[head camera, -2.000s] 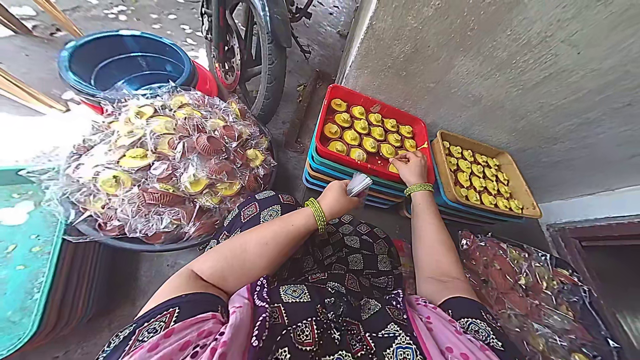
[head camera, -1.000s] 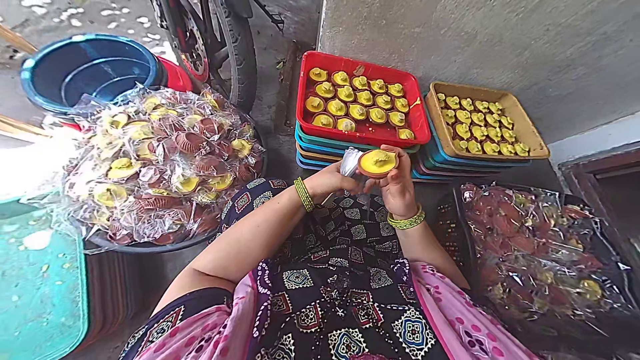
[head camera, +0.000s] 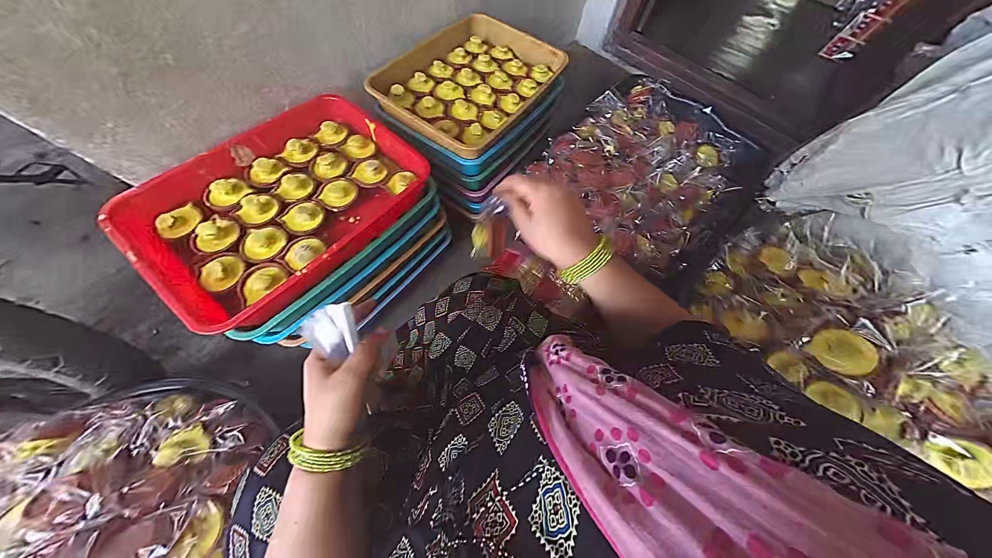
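Note:
My left hand (head camera: 341, 387), with yellow-green bangles at the wrist, grips a small wad of clear plastic bags (head camera: 331, 329) beside the stacked trays. My right hand (head camera: 546, 221) pinches the top of a plastic-wrapped piece (head camera: 490, 235), yellow and reddish-brown, which hangs blurred from the fingers. In front of my left hand a red plastic tray (head camera: 147, 267) tops a stack and holds rows of small brown clay cups filled with yellow, each with a raised knob. A tan tray (head camera: 380, 81) of similar cups tops the stack behind. Right of my right hand lies a heap of wrapped cups (head camera: 620, 170).
More wrapped cups fill a round tub (head camera: 116, 473) at the lower left. Another wrapped heap (head camera: 845, 353) lies at the right, beside a whitish sheet or sack (head camera: 899, 147). A grey wall (head camera: 232, 62) stands behind the trays, with a dark door frame (head camera: 697, 85) at the upper right.
The view has swung right. The cup held bare between my hands a second ago is gone from there; my hands have parted, and a wrapped piece hangs from my right hand.

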